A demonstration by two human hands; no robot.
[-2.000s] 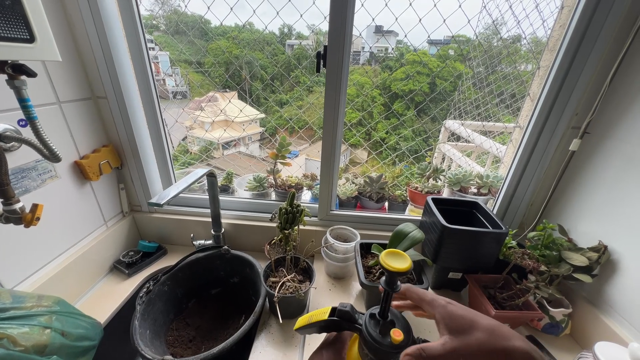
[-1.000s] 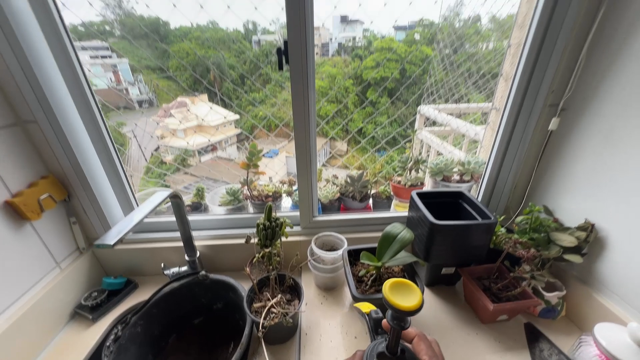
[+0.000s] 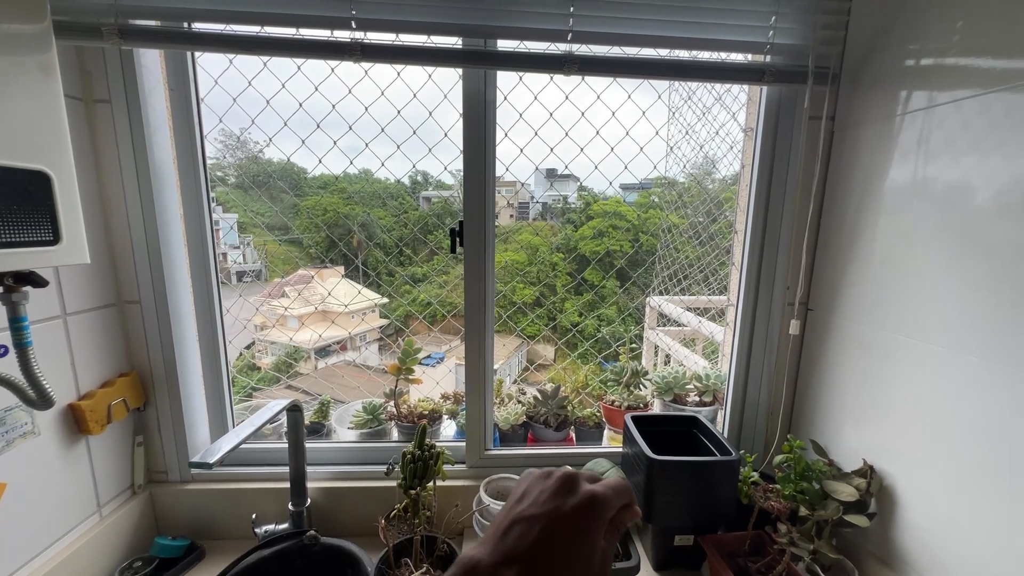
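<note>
My left hand (image 3: pixel 552 520) reaches up from the bottom centre, back of the hand toward me and fingers bent to the right. It overlaps the black pot holding the broad-leaved plant (image 3: pixel 606 469); whether the fingers grip anything is hidden. My right hand is out of view. Left of the hand stand stacked white plastic pots (image 3: pixel 498 490) and a potted cactus (image 3: pixel 422 468) with dry stems. A tall black square planter (image 3: pixel 680 456) stands to the right. The pump sprayer does not show.
A black bucket (image 3: pixel 296 556) sits under the faucet (image 3: pixel 298 456) at lower left. At right is a brown planter (image 3: pixel 740 556) with leafy plants (image 3: pixel 828 488). Potted succulents (image 3: pixel 549 412) line the outer sill behind the netted window. A blind (image 3: pixel 448 48) hangs above.
The yellow-topped pump sprayer, earlier at my hands, is out of view. My right hand has left the view. My left hand is now raised by the plant pots. The view has tilted up.
</note>
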